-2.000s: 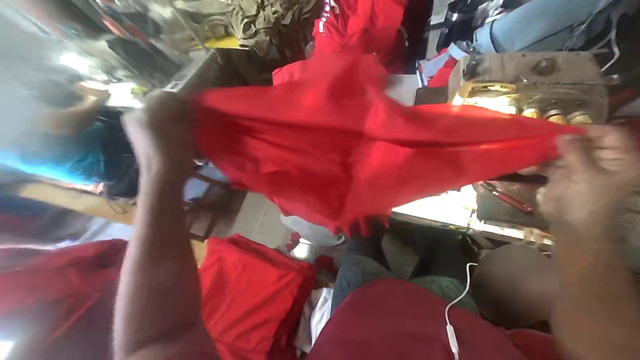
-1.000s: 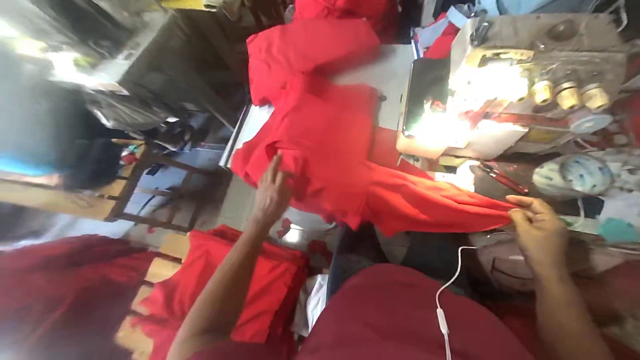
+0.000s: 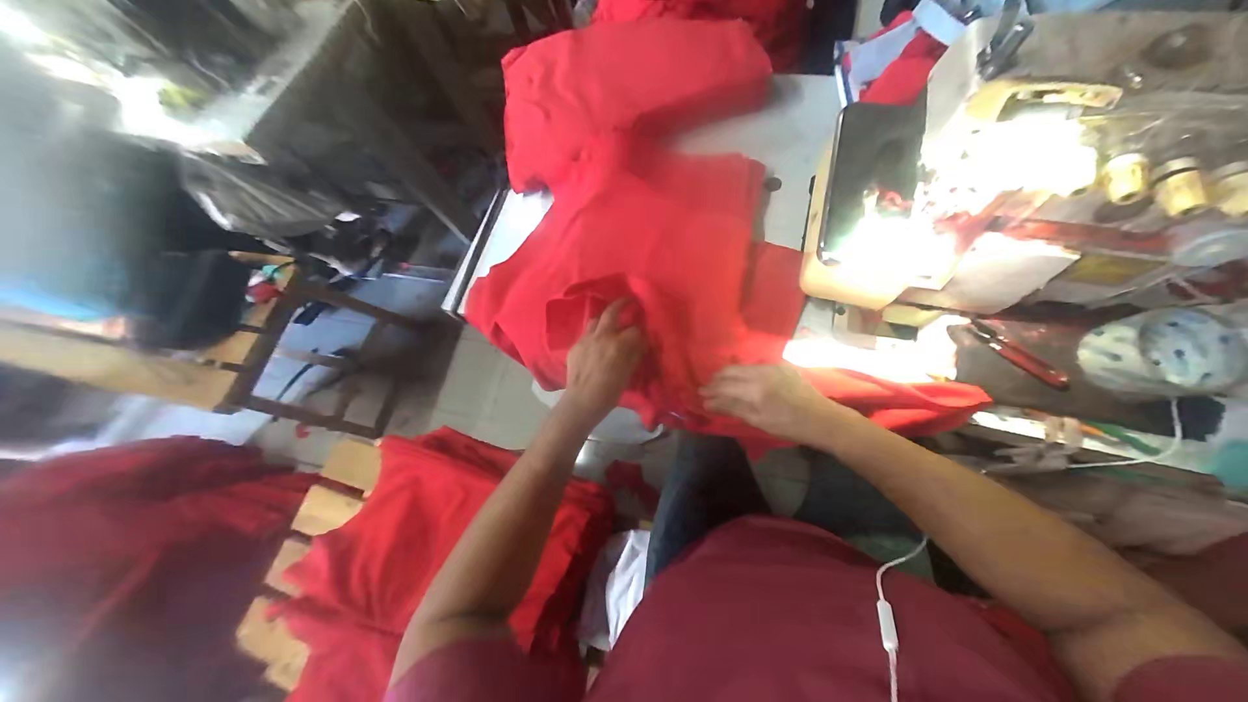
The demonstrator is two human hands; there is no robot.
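Note:
Red fabric (image 3: 673, 224) lies spread and bunched over the white sewing table (image 3: 809, 117), its near edge hanging toward my lap. My left hand (image 3: 606, 359) grips a gathered fold near the fabric's left front part; its fingertips are partly hidden in the cloth. My right hand (image 3: 765, 398) lies on the near edge of the same cloth, fingers bent over it; whether it pinches the cloth is unclear. A narrow end of red cloth reaches right, past my right hand, beside the brightly lit sewing machine (image 3: 1033, 166).
More red cloth (image 3: 439, 546) is piled on a slatted wooden seat (image 3: 327, 502) at my left. Right of the table are thread cones (image 3: 1180, 185), red-handled snips or pliers (image 3: 1019, 353) and a patterned roll (image 3: 1189, 349). A person (image 3: 88, 214) sits at the far left.
Two seconds ago both hands held the red cloth stretched in the air. It now lies on the table. My right hand has moved left from the cloth's far right end to its near edge.

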